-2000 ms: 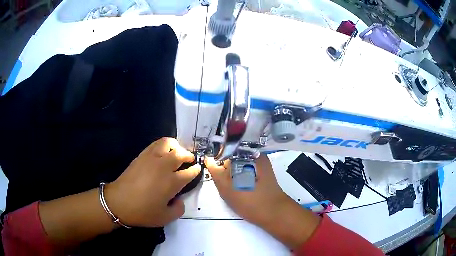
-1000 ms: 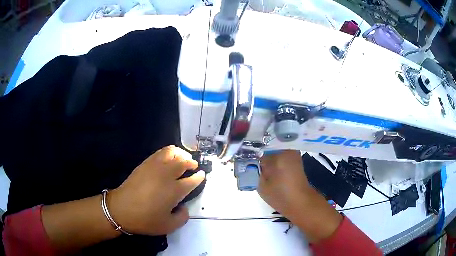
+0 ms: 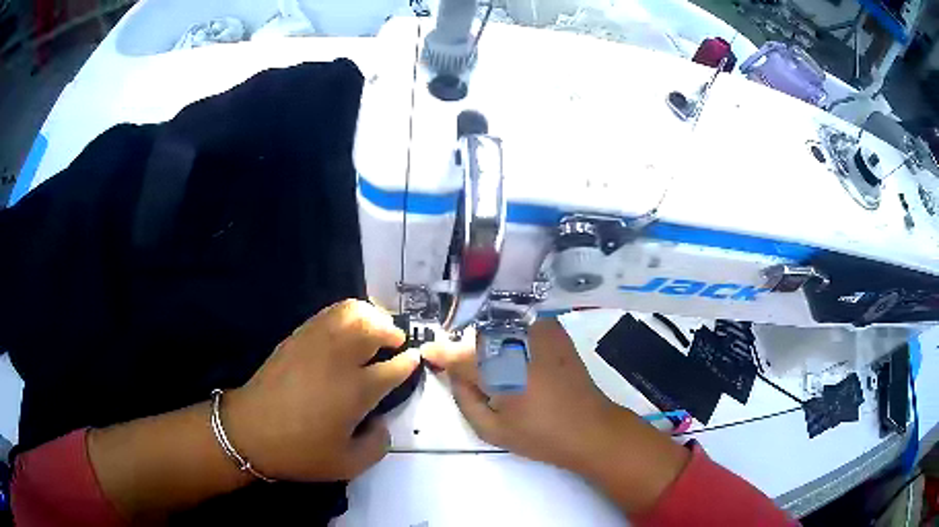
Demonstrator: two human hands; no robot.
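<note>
A large black fabric (image 3: 206, 226) lies on the table to the left of the sewing machine head (image 3: 618, 206). My left hand (image 3: 319, 396) pinches the fabric's edge just beside the presser foot (image 3: 419, 331). My right hand (image 3: 535, 401) has its fingertips at the foot from the right, partly behind the grey part under the machine head; whether they grip the cloth is too small to tell. Slim snips with a pink and blue handle (image 3: 674, 421) show beside my right wrist, partly hidden by it.
Flat black pieces (image 3: 659, 365) lie under the machine arm, with another dark scrap (image 3: 834, 405) further right. A purple object (image 3: 785, 74) and a dark red one (image 3: 715, 54) stand behind the machine. A thread runs down to the needle area.
My right hand has moved left from beyond the grey part to the presser foot. The dark pointed tips seen below it a second ago no longer show there. My left hand has hardly moved.
</note>
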